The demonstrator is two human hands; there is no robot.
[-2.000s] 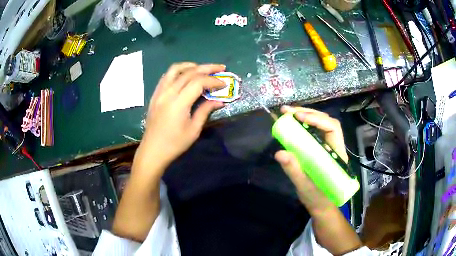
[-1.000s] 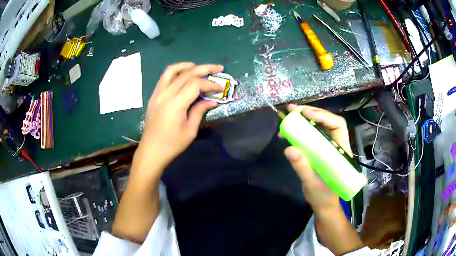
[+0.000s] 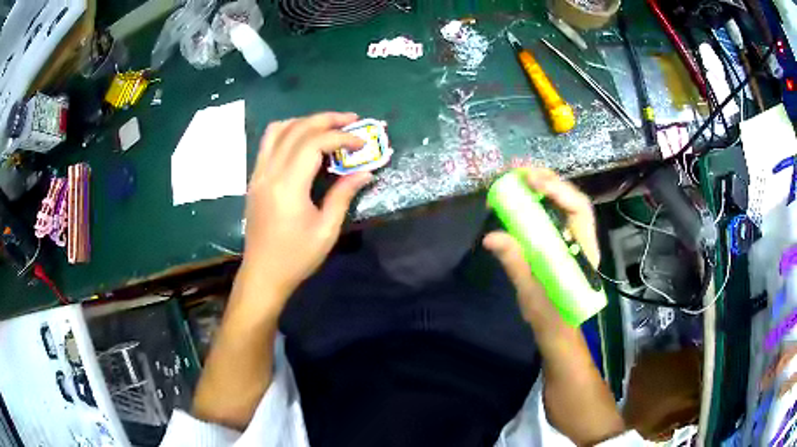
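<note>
My left hand [image 3: 297, 188] holds an opened smartwatch case [image 3: 363, 147] between thumb and fingers at the bench's front edge. The case is a white and pale blue rounded square with a yellow patch inside; the fingertips cover its left part. My right hand [image 3: 559, 229] is closed around a bright green electric screwdriver [image 3: 544, 249], to the right of the case and apart from it. The tool points up and to the left. Its thin bit cannot be made out.
The worn green bench top [image 3: 306, 87] holds a white paper sheet [image 3: 211, 153], an orange screwdriver or knife [image 3: 546, 89], tweezers [image 3: 591, 83], small white-pink parts [image 3: 395, 47] and a small screw pile [image 3: 466, 44]. A tan ring-like tub [image 3: 585, 10] and a black fan grille [image 3: 341, 9] stand behind.
My left hand and the watch case have moved a little left. The green screwdriver has shifted left and up and stands steeper, and its bit no longer shows clearly. The view has shifted slightly.
</note>
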